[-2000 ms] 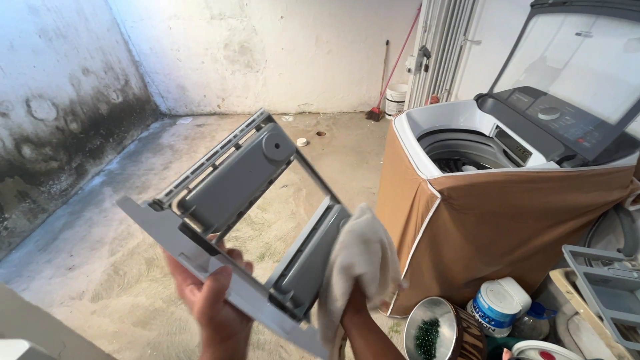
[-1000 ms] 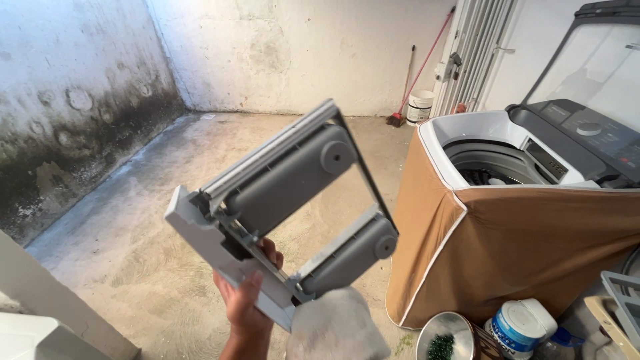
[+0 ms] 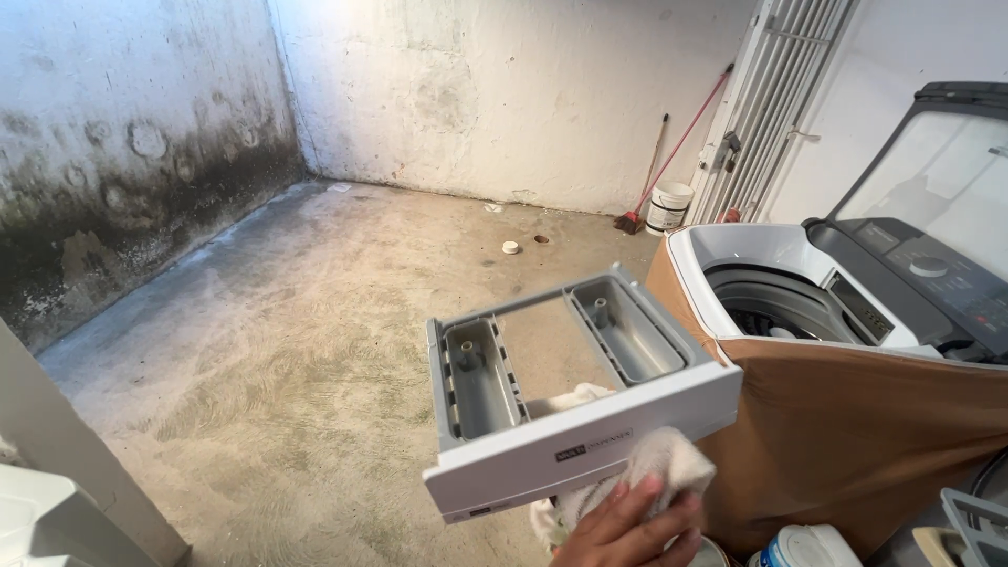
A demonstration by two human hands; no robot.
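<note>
A grey detergent dispenser drawer [image 3: 480, 394] with a white front panel is held up in the middle, its two side compartments facing up and an opening between them. The front panel bears writing and faces me. My right hand [image 3: 634, 524], at the bottom edge, grips a white cloth [image 3: 669, 465] against the lower part of this panel. More of the cloth shows beneath the drawer and through its opening. My left hand is not visible. A top-loading washing machine [image 3: 709, 283] with a brown cover stands at the right, its lid raised.
Tubs and a grey plastic frame [image 3: 976, 512] sit at the bottom right. A white bucket [image 3: 669, 206] and a red-handled broom [image 3: 630, 220] stand by the far wall, beside a metal gate. A round white cap [image 3: 510, 247] lies near a hole in the concrete floor. A pillar is at left.
The drawer has been turned from underside to compartments up, with its front toward me. My left hand, seen gripping it before, is out of sight. The cloth is now at the front panel.
</note>
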